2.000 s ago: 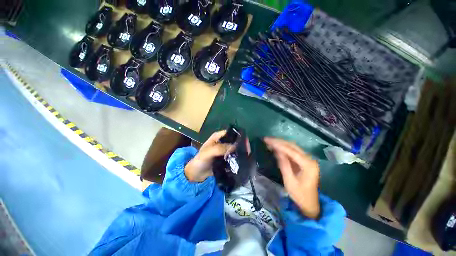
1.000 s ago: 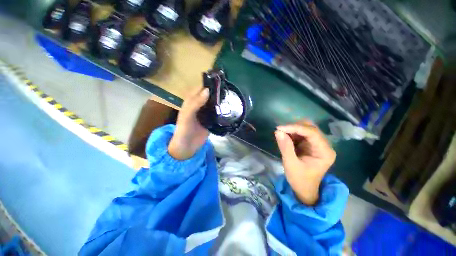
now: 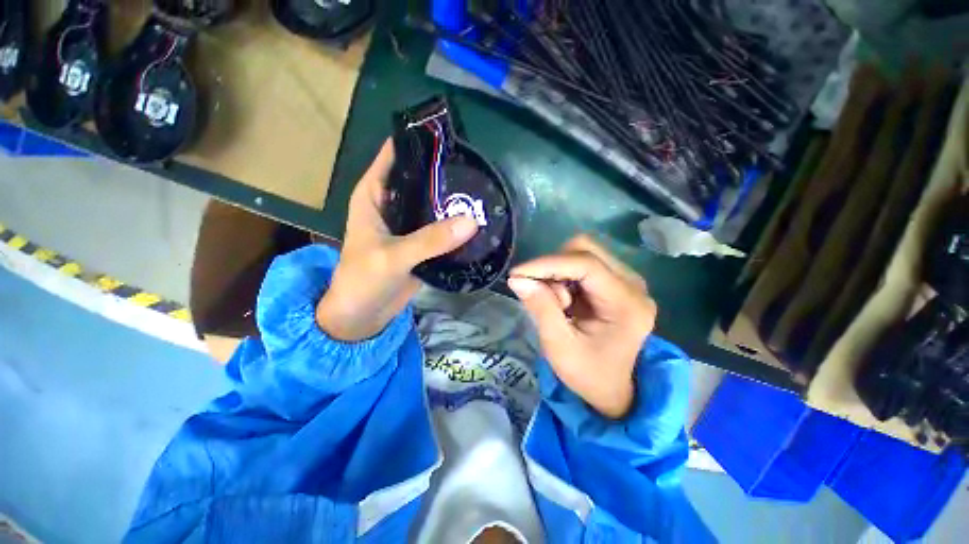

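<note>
My left hand (image 3: 388,255) grips a round, black, open housing (image 3: 483,191) over the bench's front edge. Its rectangular neck points up and away, and its open side faces me. The thumb lies by the white centre part (image 3: 461,210). Fine red, white and blue wires run from there to the neck. My right hand (image 3: 579,308) is at the housing's lower right rim, with thumb and forefinger pinched together. A thin dark end seems to lie between the fingertips and the rim, too small to tell what it is.
Similar housings stand on a cardboard sheet (image 3: 287,106) at left. A cable heap (image 3: 659,85) lies on grey wrap at the back. A whitish squeeze bottle (image 3: 685,237) lies right of my hands. Cardboard dividers (image 3: 850,202) stand at right. Blue bins (image 3: 765,430) and a cardboard box (image 3: 239,271) are below the bench.
The view has shifted. The housing has gone from tilted in my left hand to neck-away with its inside visible. My right hand, apart from it one second ago, has come to its rim.
</note>
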